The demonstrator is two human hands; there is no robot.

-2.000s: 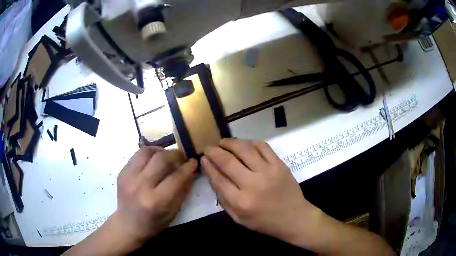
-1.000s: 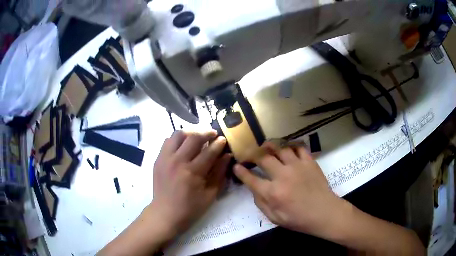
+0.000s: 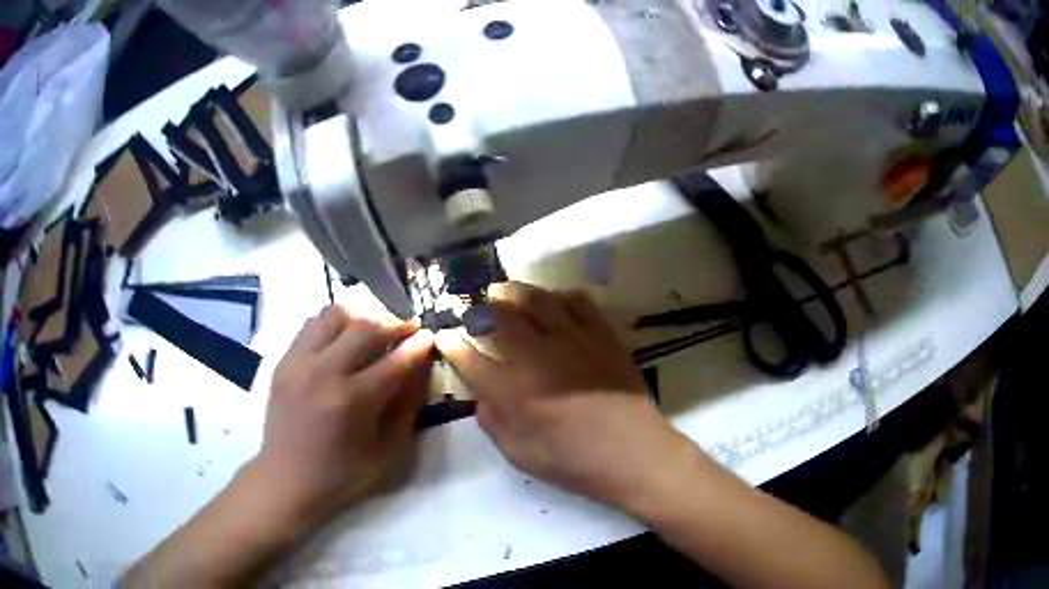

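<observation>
The panel (image 3: 448,411) lies at the needle area, mostly hidden by both hands. A black edge of it shows between them. My left hand (image 3: 343,403) is bare and holds the work from the left, fingertips close to the needle. My right hand (image 3: 554,389) is bare and holds it from the right, its fingers beside the small round metal disc (image 3: 479,319). The fingertips of both hands nearly meet. The presser foot area (image 3: 443,293) is bright with glare, so the exact contact there cannot be told.
The white sewing machine (image 3: 552,127) arches over the work. Black scissors (image 3: 765,276) and a long dark rod (image 3: 857,276) lie right. Fanned black strips (image 3: 196,334) lie left, with tan panels (image 3: 129,198) beyond. A plastic bag (image 3: 46,115) is far left.
The panel has turned and its long tan face no longer shows. Both hands have moved up to the needle, the right one further forward over the work. The camera view has also shifted.
</observation>
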